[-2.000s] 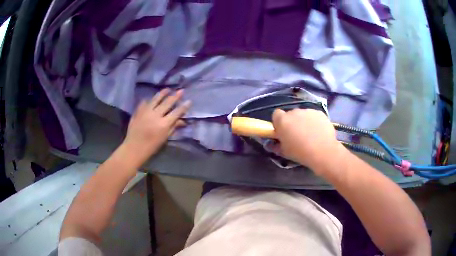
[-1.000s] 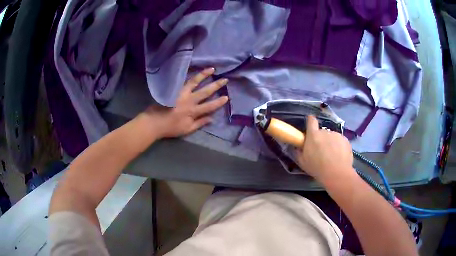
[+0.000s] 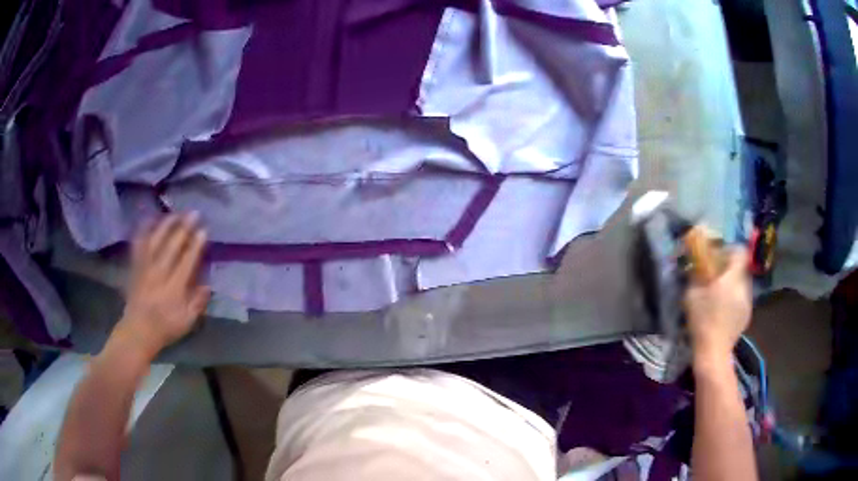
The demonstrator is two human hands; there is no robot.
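The purple garment piece [image 3: 292, 70] lies spread over the pressing table, with pale lilac interlining [image 3: 329, 211] toward me. A purple seam strip [image 3: 329, 251] runs across it, with a short strip pointing down to the front edge. My left hand [image 3: 169, 272] is slightly blurred and rests at the left end of this strip, fingers spread. My right hand [image 3: 717, 305] grips the tan handle of the steam iron [image 3: 663, 268]. The iron is blurred and sits to the right of the garment, over the table's right front part; whether it touches the table cannot be told.
The grey-green pressing table [image 3: 527, 315] has a rounded front edge close to my body. Red-orange handles [image 3: 764, 246] show beside the table at right. Purple cloth [image 3: 602, 395] hangs low at right below the edge. A white bench [image 3: 56, 404] stands at lower left.
The iron has moved off the garment to the right. My left hand has moved left along the front edge. The seam strips lie flatter and more exposed, and the view has shifted.
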